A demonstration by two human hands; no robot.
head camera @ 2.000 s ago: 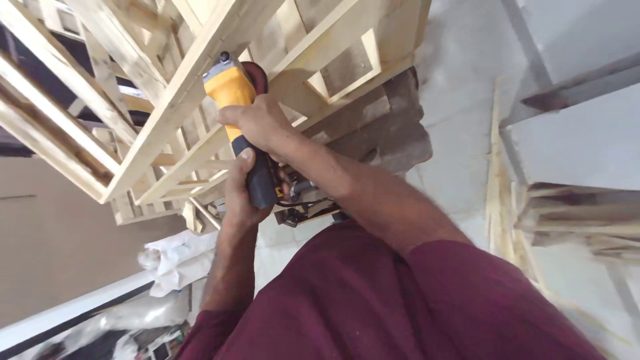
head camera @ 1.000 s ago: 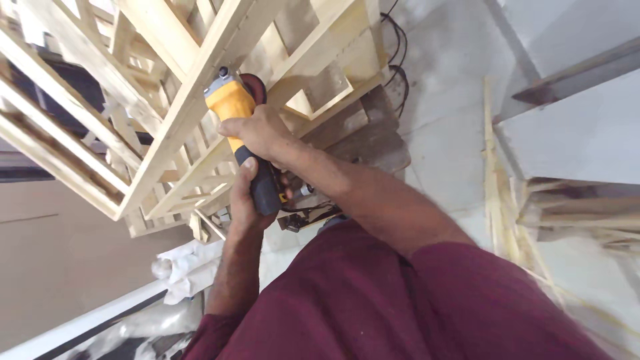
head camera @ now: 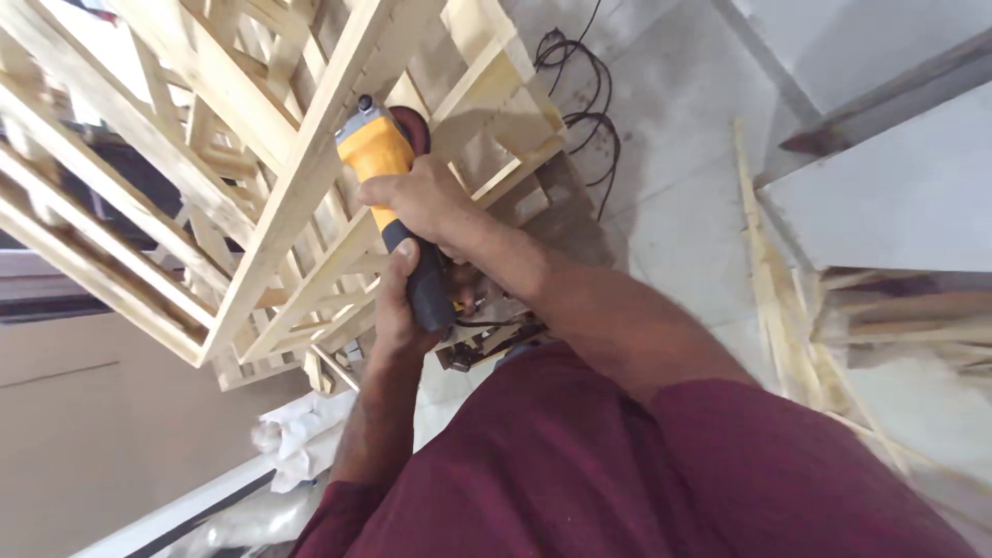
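Observation:
A yellow and black angle grinder (head camera: pixel 379 152) is held in both hands, its grey head pointing away from me. My right hand (head camera: pixel 425 198) wraps around the yellow body just behind the head. Lower down, my left hand (head camera: pixel 403 298) grips the black rear handle. The reddish-brown disc (head camera: pixel 411 129) stands on edge at the right of the head, beside a slatted frame of pale wood (head camera: pixel 287 182). Whether the disc touches the wood cannot be told.
A coiled dark cable (head camera: pixel 597 116) lies on the tiled floor (head camera: pixel 674 209) right of the frame. Long wood strips (head camera: pixel 767 310) and stacked boards (head camera: pixel 914 314) are at the right. White wrapped material (head camera: pixel 306 434) lies at lower left, near a brown panel (head camera: pixel 101 434).
Both hands keep their hold on the grinder. The view has shifted slightly, and more of the coiled cable shows beyond the wooden frame than two seconds ago.

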